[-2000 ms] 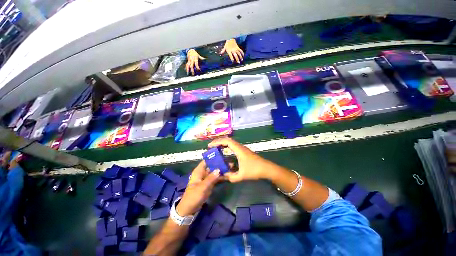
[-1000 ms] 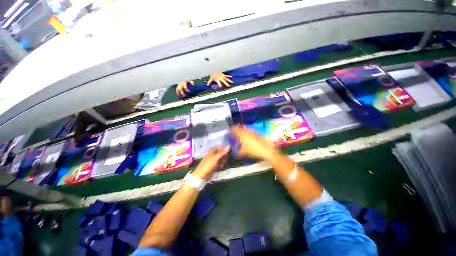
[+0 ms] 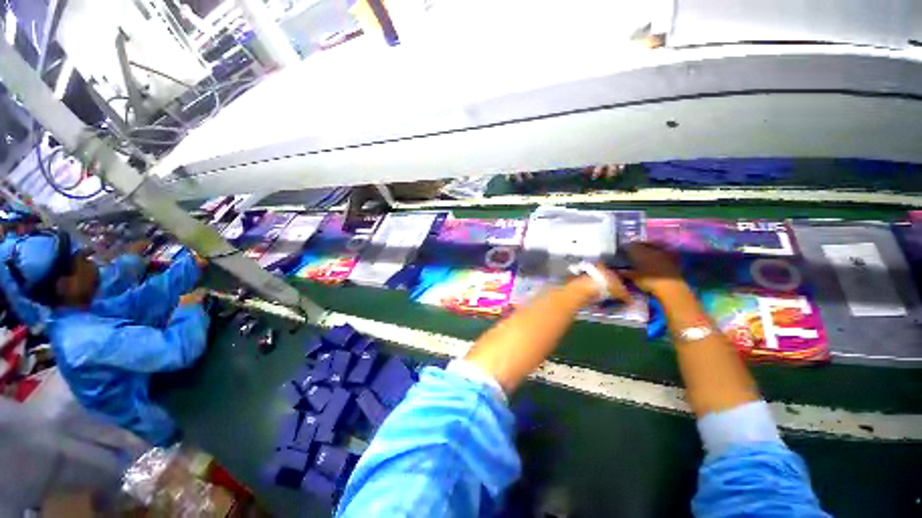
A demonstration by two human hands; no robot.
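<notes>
My left hand (image 3: 607,283) is over the lower part of a grey-white open box base (image 3: 574,235) on the belt, its fingers bent. My right hand (image 3: 652,267) is dark and blurred at that base's right edge, beside a printed box lid (image 3: 768,293). A bit of blue card (image 3: 656,319) shows below my right hand. What the fingers hold is hidden. A loose heap of small navy cartons (image 3: 334,400) lies on the near bench to the left of my left arm.
The green belt carries more lids (image 3: 470,265) and bases (image 3: 399,248) between pale rails (image 3: 596,382). A white overhead shelf (image 3: 566,116) crosses above. A person in blue (image 3: 111,329) works at the left, near small black parts (image 3: 266,339). A slanted post (image 3: 167,207) stands there.
The view has swung left, bringing the neighbour into sight. My hands, which held a small navy carton two seconds ago, have reached forward over the belt to a base. Which belt items moved is unclear.
</notes>
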